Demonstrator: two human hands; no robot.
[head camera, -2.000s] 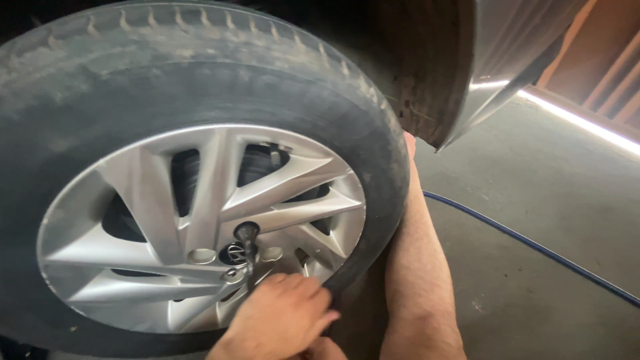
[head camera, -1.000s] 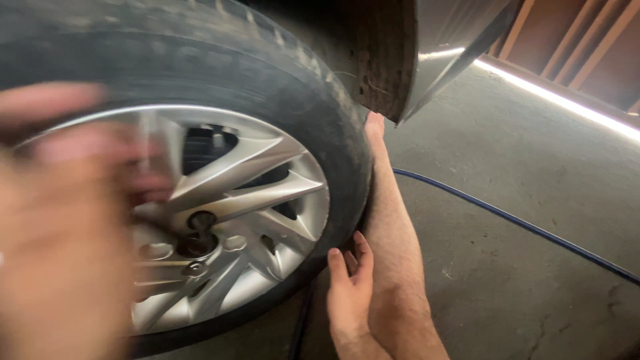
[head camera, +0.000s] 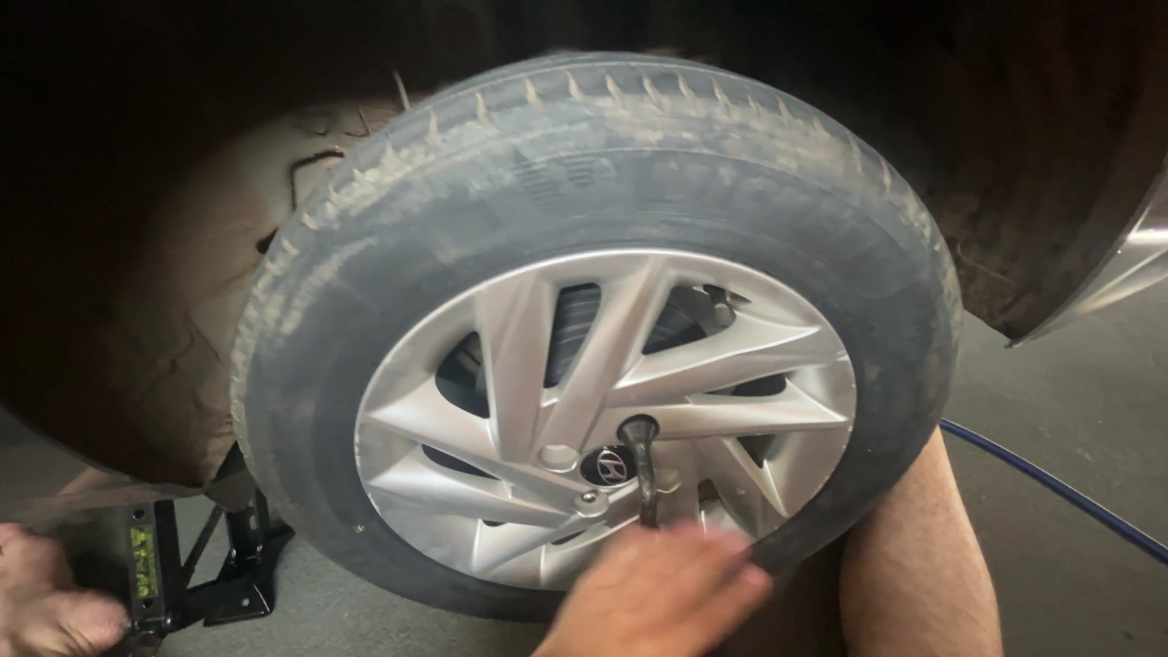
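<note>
A black lug wrench sits with its socket end in a bolt recess of the silver alloy wheel, just right of the round centre cap with the Hyundai emblem. My left hand, blurred, is over the lower end of the wrench at the wheel's bottom edge; its fingers appear curled around the handle, which they hide. A dusty black tyre surrounds the rim. One bolt head shows below left of the cap. My right hand is out of view.
A black scissor jack stands at lower left, beside a bare foot. A bare leg is close to the tyre's right side. A blue hose crosses the grey floor. The dark wheel arch surrounds the tyre's top.
My left hand has moved from the left side of the wheel down to its bottom, with the wrench handle now pointing downward. My right hand has left the view. The view has shifted left.
</note>
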